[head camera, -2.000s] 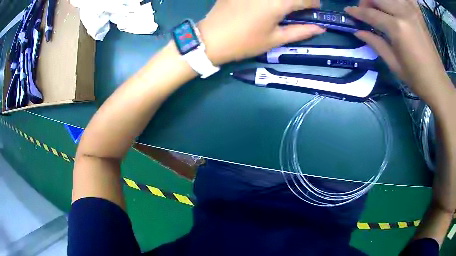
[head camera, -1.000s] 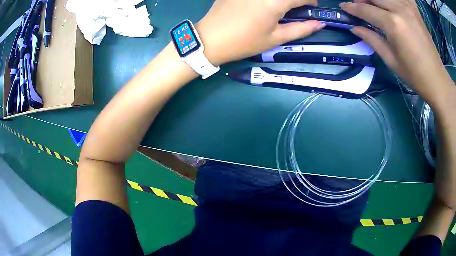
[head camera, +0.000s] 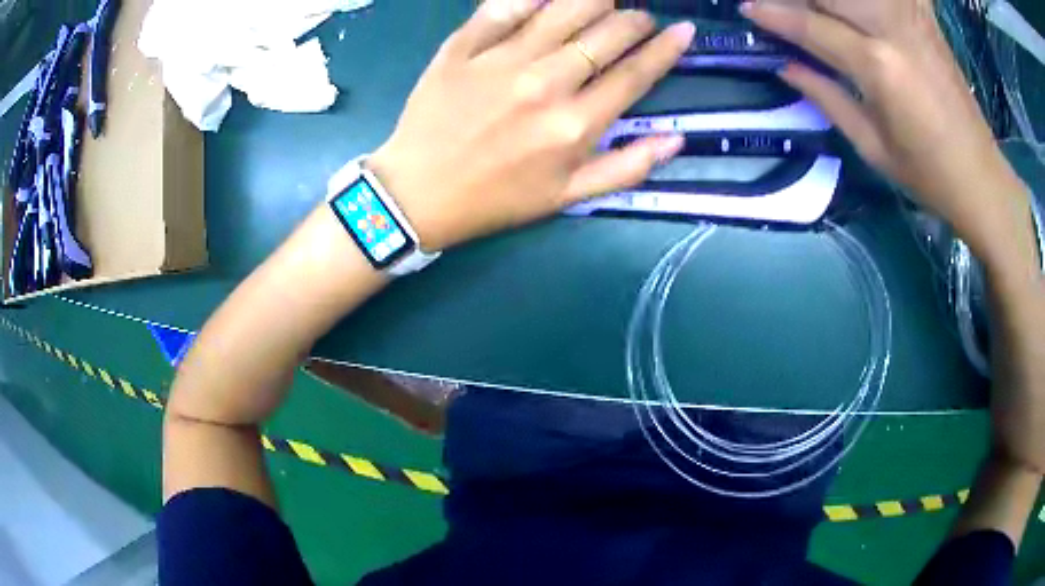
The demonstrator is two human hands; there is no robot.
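Note:
Several 3D pens lie side by side at the top right. The nearest pen [head camera: 733,206] has a white side panel; the middle pen [head camera: 745,144] and the upper pen [head camera: 733,44] show small lit displays. My left hand [head camera: 533,126] is spread over the pens' left parts, thumb tip at the middle pen and a fingertip at the upper pen; it hides their nozzle ends. My right hand [head camera: 877,86] has thumb and finger on either side of the upper pen's rear part. A clear filament coil [head camera: 653,378] hangs over the bench's front edge from the nearest pen's rear.
An open cardboard box [head camera: 183,189] with several dark pens stands at left. Crumpled white tissue [head camera: 246,57] lies beside it. More clear filament [head camera: 968,298] is at the right edge, partly behind my right arm. A brown box [head camera: 390,395] shows below the bench edge.
My left hand has come off the upper pen, moved down and left, and its fingers have spread over the lower pens. My right hand stays near the upper pen's rear.

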